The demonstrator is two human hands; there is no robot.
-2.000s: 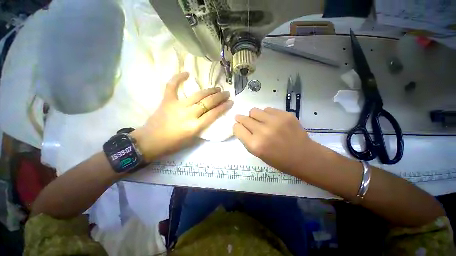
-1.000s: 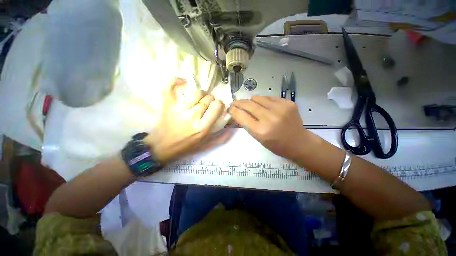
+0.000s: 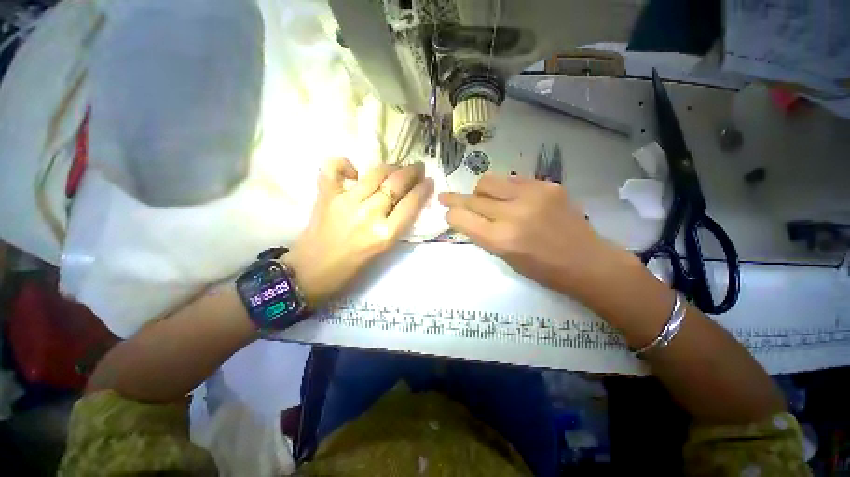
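Observation:
The cream garment piece (image 3: 308,121) lies on the table left of and under the machine head (image 3: 382,56), washed out by the lamp. My left hand (image 3: 368,214) lies on the fabric just in front of the presser foot (image 3: 431,140), fingers bent and close together. My right hand (image 3: 513,224) is just right of it, fingers bent, fingertips at the fabric's right edge. The fabric under my fingertips is hidden, and the glare blurs its edge. A ribbed cream knob (image 3: 473,116) is right of the needle area.
Black shears (image 3: 690,196) and white scraps (image 3: 645,197) lie at the right. Snips (image 3: 549,164) lie partly behind my right hand, with a grey bar (image 3: 573,110) behind them. A ruler scale (image 3: 466,326) runs along the front edge. A grey rounded shape (image 3: 177,102) blocks the upper left.
My left hand has drawn in from lying spread on the fabric to bent fingers near my right hand. My right hand now covers part of the snips. The camera view has shifted slightly.

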